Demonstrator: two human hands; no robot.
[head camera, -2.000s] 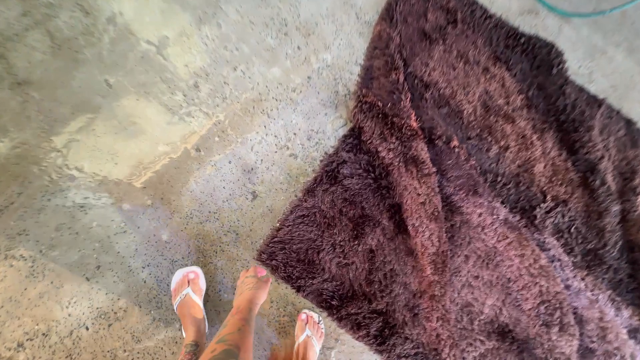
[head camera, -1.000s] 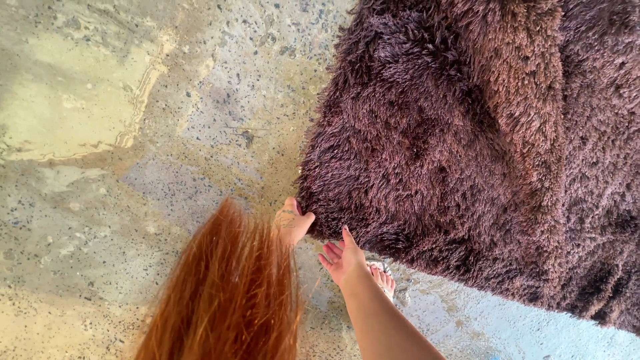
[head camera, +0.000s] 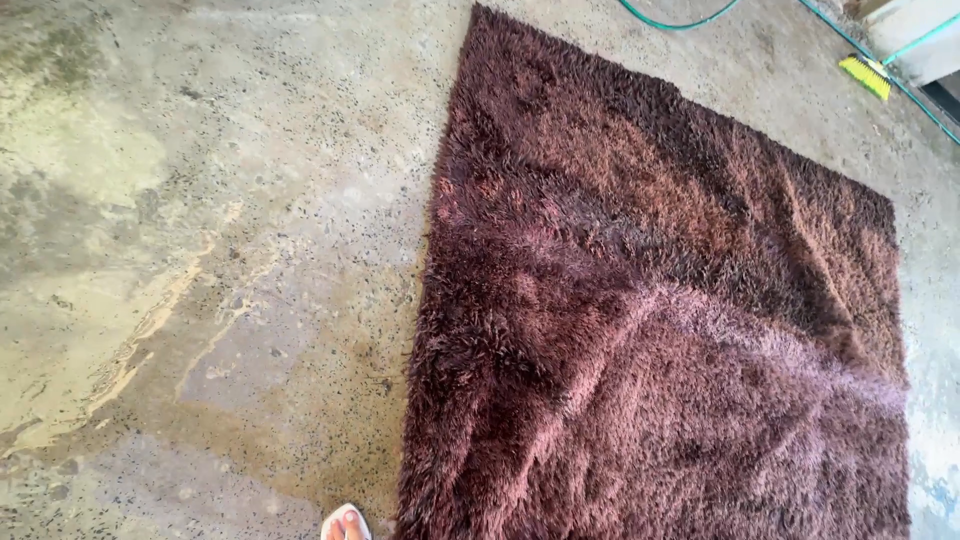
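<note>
A dark brown shaggy rug (head camera: 675, 322) lies spread on the speckled concrete floor, with its near edge cut off by the bottom of the view. Low ridges and folds run across its pile, and its left edge is nearly straight. Neither my left hand nor my right hand shows in the head view, so what they hold or touch is hidden. At the bottom, just left of the rug, part of my foot in a white flip-flop (head camera: 345, 523) is visible.
A green hose (head camera: 679, 27) curves over the floor beyond the rug. At the upper right a broom head with yellow bristles (head camera: 866, 76) rests near a pale block-like structure (head camera: 907, 34). Speckled concrete (head camera: 225, 315) extends left of the rug.
Both hands, seen at the rug's corner a second ago, have left the view. The rug now lies flatter, with its folded-over part opened out. The view has shifted to show more floor.
</note>
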